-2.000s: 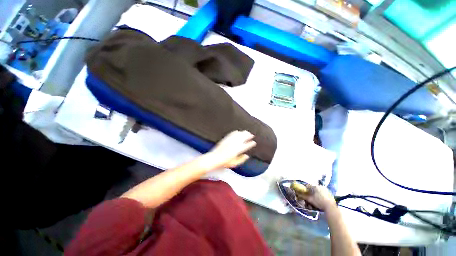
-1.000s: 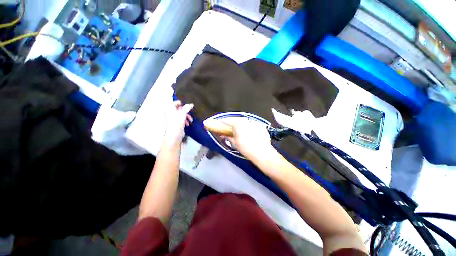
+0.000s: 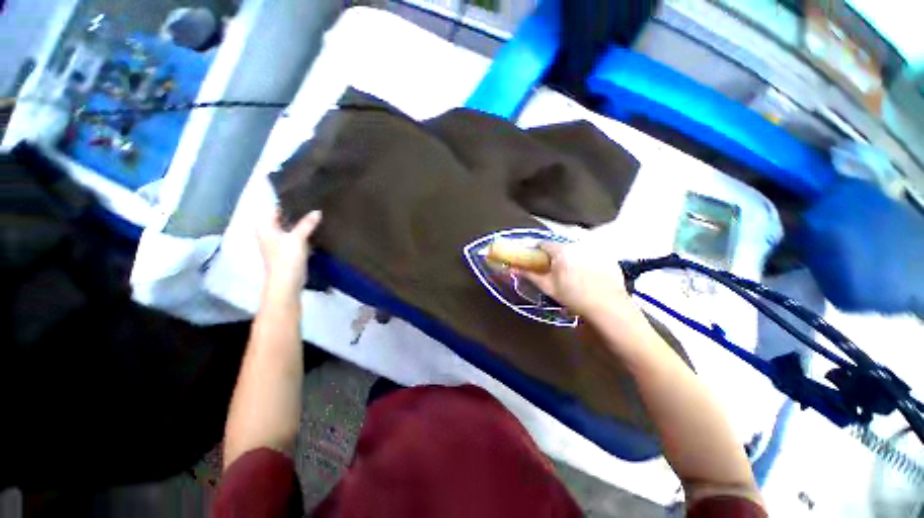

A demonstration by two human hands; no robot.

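The brown garment (image 3: 405,212) lies over the long navy padded arm (image 3: 446,349), with its other leg spread behind on the white table top. My right hand (image 3: 580,273) is closed on the tan handle of the steam iron (image 3: 522,278), whose pointed sole with a pale rim rests on the garment around its middle, tip towards the left. My left hand (image 3: 288,246) is at the garment's left end, thumb and fingers at the cloth edge; whether it pinches the cloth is hard to tell.
Black and blue iron cables (image 3: 770,314) trail right from the iron. A small metal plate (image 3: 706,231) lies on the white table (image 3: 350,51) behind. A dark garment heap (image 3: 101,384) is at lower left. A second blue pad (image 3: 881,243) is at upper right.
The iron first came from the table's right edge onto the garment's left part, then slid right to its middle. My left hand moved from the pad's right part to the garment's left end.
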